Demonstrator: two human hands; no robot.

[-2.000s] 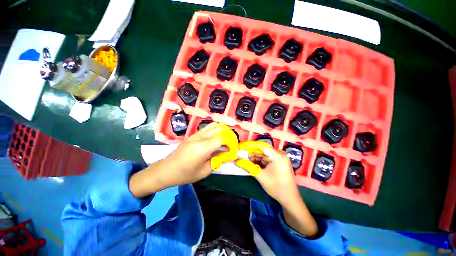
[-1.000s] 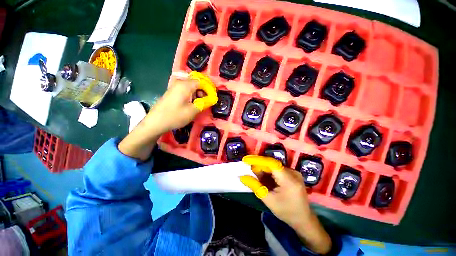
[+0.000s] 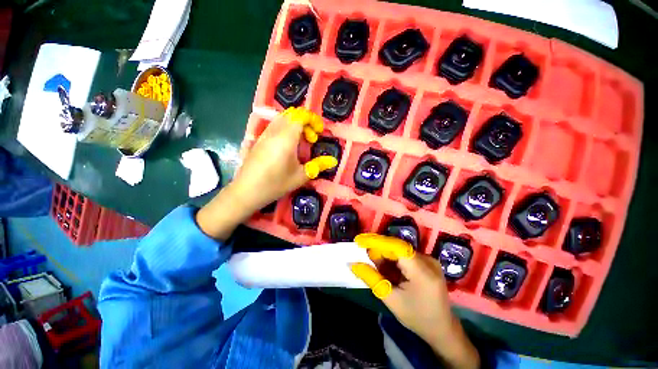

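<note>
The salmon foam tray [image 3: 628,137] holds rows of black, glossy watch cases [image 3: 479,197]. My left hand [image 3: 278,155], with yellow finger cots, is over the tray's left side. Its fingertips are above and below a case [image 3: 328,153] in the third row from the back and overlap its edges. Whether they grip it, I cannot tell. My right hand [image 3: 408,277], also with yellow cots, is shut on one end of a long white wipe [image 3: 303,266], which extends left along the tray's front edge. Part of the tray's left side is hidden under my left hand and forearm.
At left are a steel bowl of yellow finger cots [image 3: 154,86], dispenser bottles [image 3: 119,119] on a white sheet [image 3: 50,137], crumpled white scraps [image 3: 200,173] and folded white paper [image 3: 162,32]. White strips [image 3: 552,16] lie behind the tray. Red crates [image 3: 90,216] stand below left.
From two seconds ago, my hands have separated; the left moved onto the tray and the wipe now extends from my right hand. Since one second ago, my left hand shifted slightly right. The view also shifted.
</note>
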